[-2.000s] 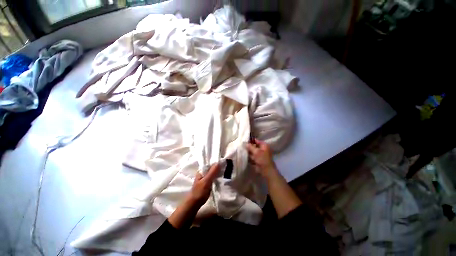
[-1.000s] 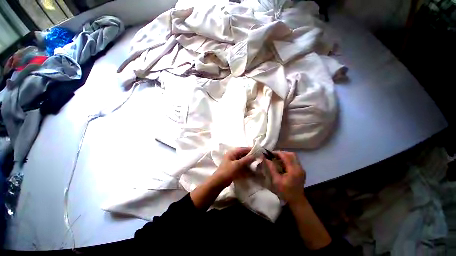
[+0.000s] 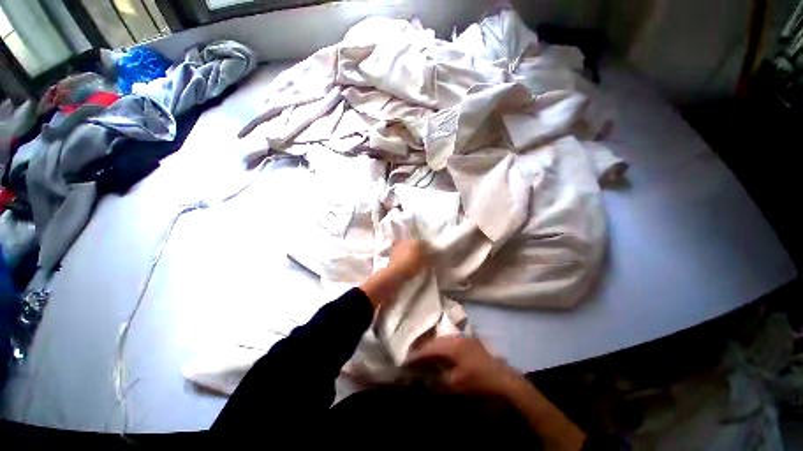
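Note:
Cream garments [image 3: 405,97] lie heaped over the middle of the table, and one reaches down to the near edge in front of me. My left hand [image 3: 407,262] is blurred and closed on a fold of the near cream garment. My right hand [image 3: 458,361] is lower and further right, blurred, at the lower part of the same garment. Its fingers are partly hidden, and I cannot tell whether it grips the cloth or holds a tool.
The white-topped table [image 3: 678,238] has a dark edge at the right. A white cord [image 3: 151,277] lies at the left. Grey garments [image 3: 114,128], a blue plastic bag [image 3: 141,69] and red cloth are piled at the far left. Pale cloth [image 3: 748,379] lies below the table at right.
My left hand has moved forward and up over the garment; my right hand has moved down and toward me. The near cloth is folded differently. The dark snips seen in my right hand no longer show.

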